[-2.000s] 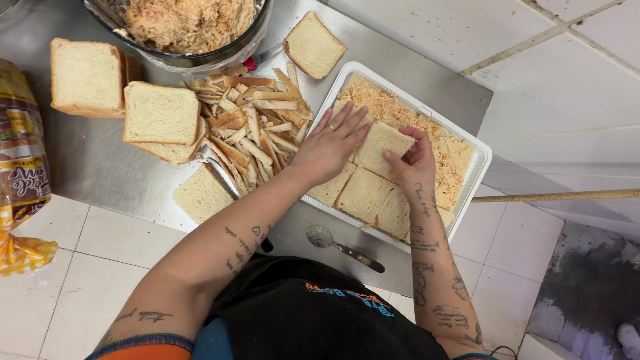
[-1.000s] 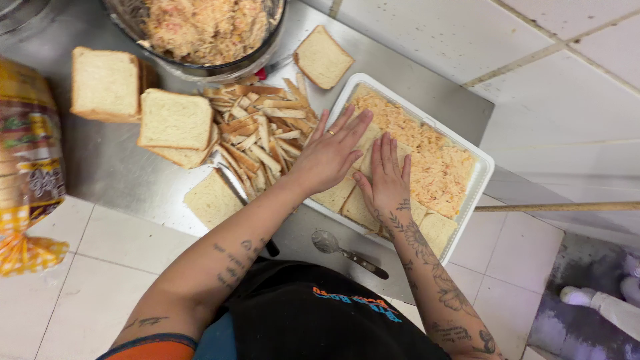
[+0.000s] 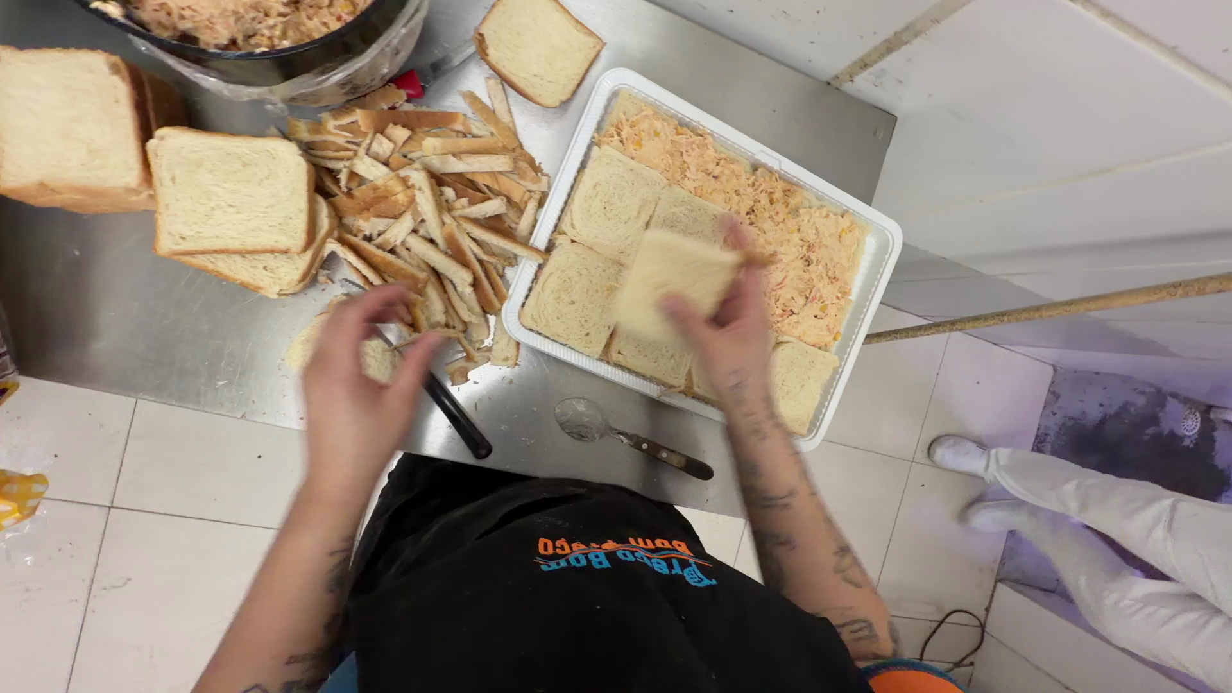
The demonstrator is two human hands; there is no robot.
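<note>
My right hand (image 3: pixel 727 318) holds a crustless bread slice (image 3: pixel 674 279) over a white rectangular tray (image 3: pixel 884 252). In the tray, laid bread slices (image 3: pixel 568 298) cover the near left part, and shredded orange filling (image 3: pixel 760 221) shows along the far right part. My left hand (image 3: pixel 371 356), blurred, has its fingers apart above the table, over a knife with a black handle (image 3: pixel 457 414). Part of a bread slice (image 3: pixel 380 358) shows beneath that hand. A pile of cut crusts (image 3: pixel 433 192) lies between the tray and the stacked bread (image 3: pixel 231 192).
A black bowl of filling (image 3: pixel 289 63), lined with plastic, stands at the top left. More sliced bread (image 3: pixel 72 125) is at the far left, and one slice (image 3: pixel 539 48) lies above the tray. A spoon (image 3: pixel 664 454) rests near the table edge. Another person's legs (image 3: pixel 1107 520) are at the right.
Both hands were flat on the bread in the tray one second ago. My left hand has moved left, off the tray, and my right hand now has a slice raised.
</note>
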